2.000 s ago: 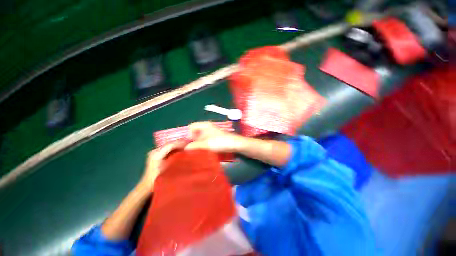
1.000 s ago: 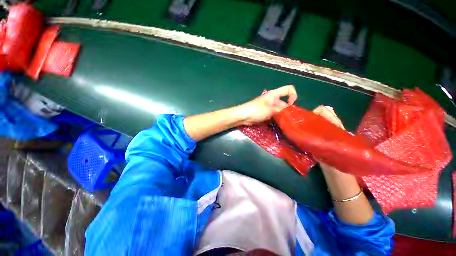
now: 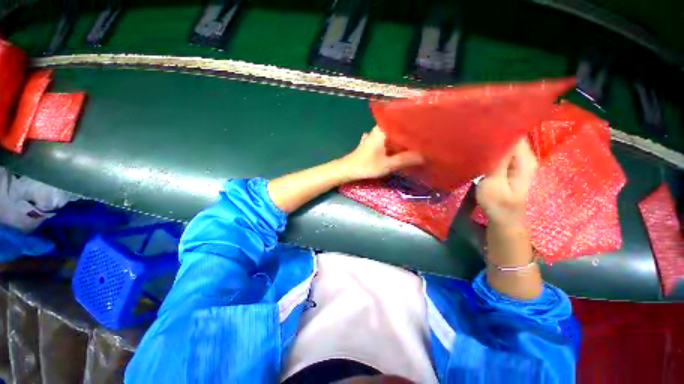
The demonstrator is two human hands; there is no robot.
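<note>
A red bubble bag is raised and spread between my two hands above the bench top. My left hand holds its left side, with the fingers partly behind the bag. My right hand grips its right lower edge, with a bracelet on the wrist. Under the raised bag, another red bubble bag lies on the bench near its front edge. A dark, shiny bagged unit shows partly on it; the rest is hidden by the raised bag and my left hand.
A pile of red bubble bags lies right of my right hand, another red piece farther right. More red bags lie far left. The green conveyor carries spaced dark units beyond the pale edge strip. A blue stool stands lower left.
The red bag in my hands has been lifted and opened out wider, towards the conveyor. My left hand has moved slightly left and down. The view has shifted a little.
</note>
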